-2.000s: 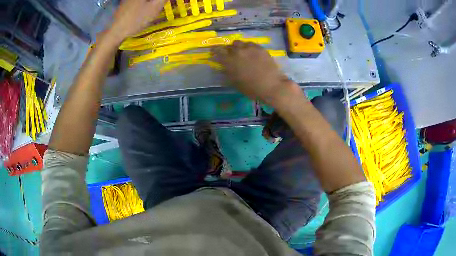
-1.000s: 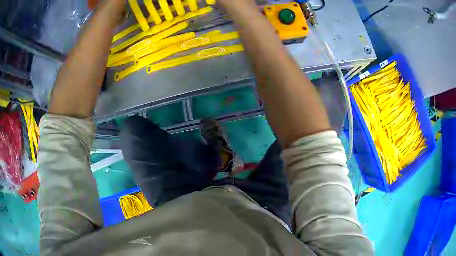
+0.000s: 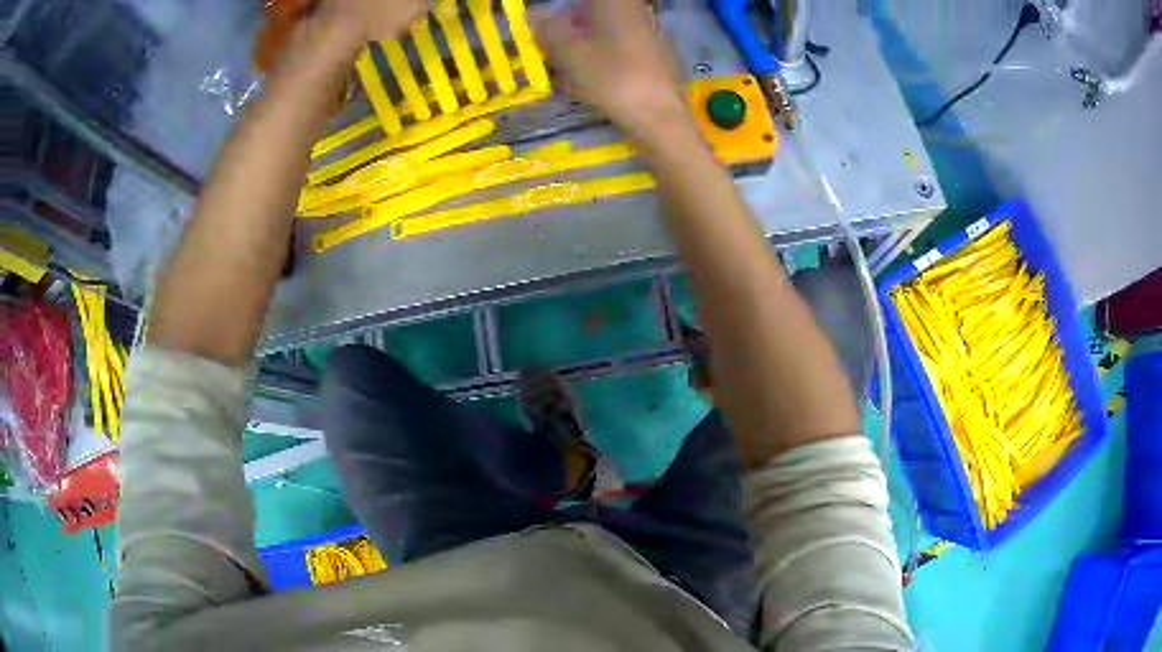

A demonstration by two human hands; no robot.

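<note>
Several yellow straps (image 3: 449, 64) stick out side by side towards me at the top of the view. My left hand (image 3: 370, 19) is at their left end, cut off by the top edge. My right hand (image 3: 602, 54) is blurred at their right end. What either hand grips cannot be told. A loose pile of yellow straps (image 3: 421, 172) lies on the grey bench (image 3: 510, 261) in front of them.
A yellow box with a green button (image 3: 729, 115) is right of my right hand. A blue tool (image 3: 745, 36) and clear hose (image 3: 851, 229) are beside it. Blue totes of straps stand at the right (image 3: 988, 369) and lower left (image 3: 291, 568). Red wrapped material (image 3: 36, 382) is at left.
My right hand has moved from the loose pile up to the row of straps. My left hand stays near the row's left side. The loose pile has fewer straps at its front right.
</note>
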